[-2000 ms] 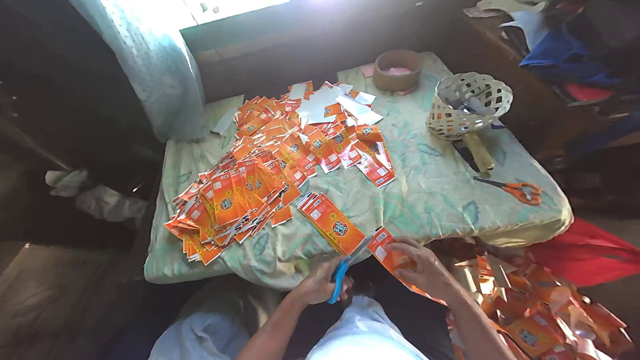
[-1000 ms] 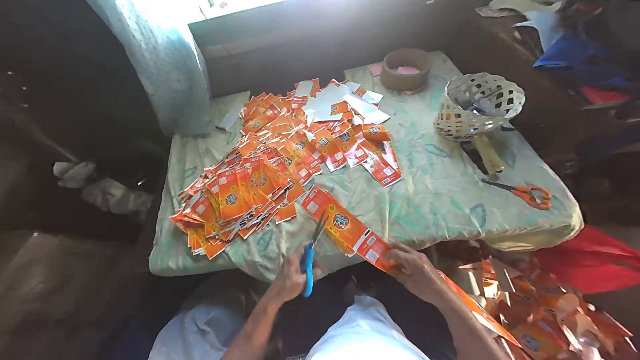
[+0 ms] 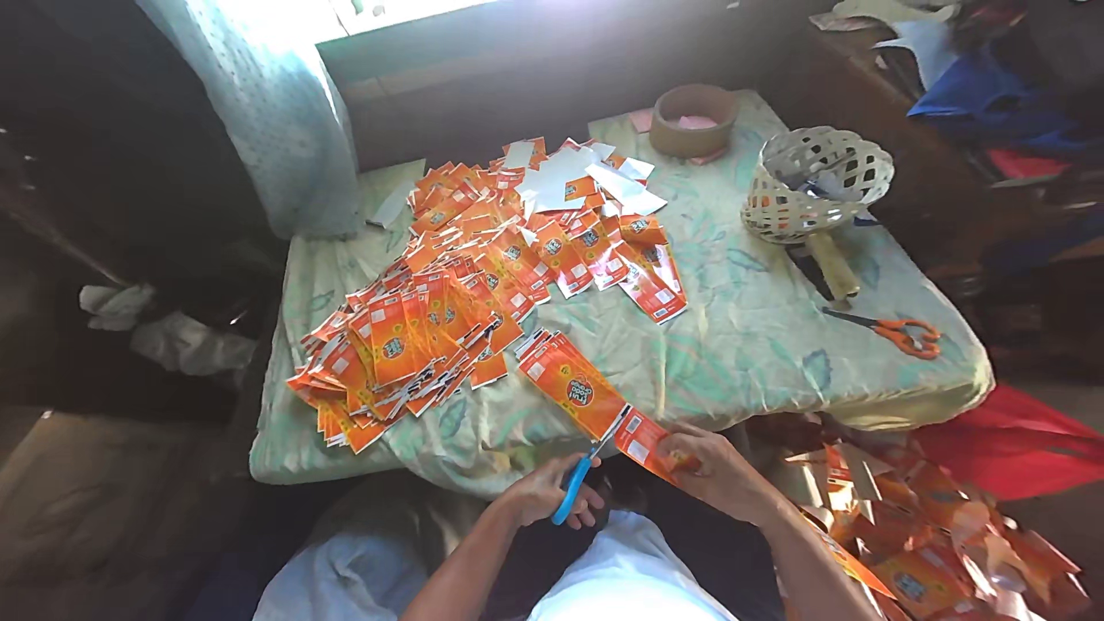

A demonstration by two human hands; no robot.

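My left hand point(image 3: 552, 493) grips a pair of blue-handled scissors point(image 3: 573, 493), whose blades lie across a printed orange wrapper strip point(image 3: 636, 438). The strip is held by my right hand point(image 3: 703, 461) near the table's front edge and seems to trail down past my right forearm. Beyond the blades, a small stack of orange wrapper pieces point(image 3: 573, 388) rests on the cloth, close to the strip's end; whether they touch cannot be told. A large heap of cut orange wrappers point(image 3: 448, 315) spreads over the table's left and middle, with white paper pieces point(image 3: 556, 179) on its far part.
A patterned cloth point(image 3: 716, 362) covers the table. Orange-handled scissors point(image 3: 901, 332) lie at its right, by a wooden-handled tool point(image 3: 832, 266) and a white woven basket point(image 3: 811, 194). Behind stands a brown round container point(image 3: 690, 129). More orange wrappers point(image 3: 940, 535) are piled low at the right.
One second ago the scissors lay over the small stack with the strip beside it. Now my left hand and the scissors are nearer my right hand, with the blades at the strip.
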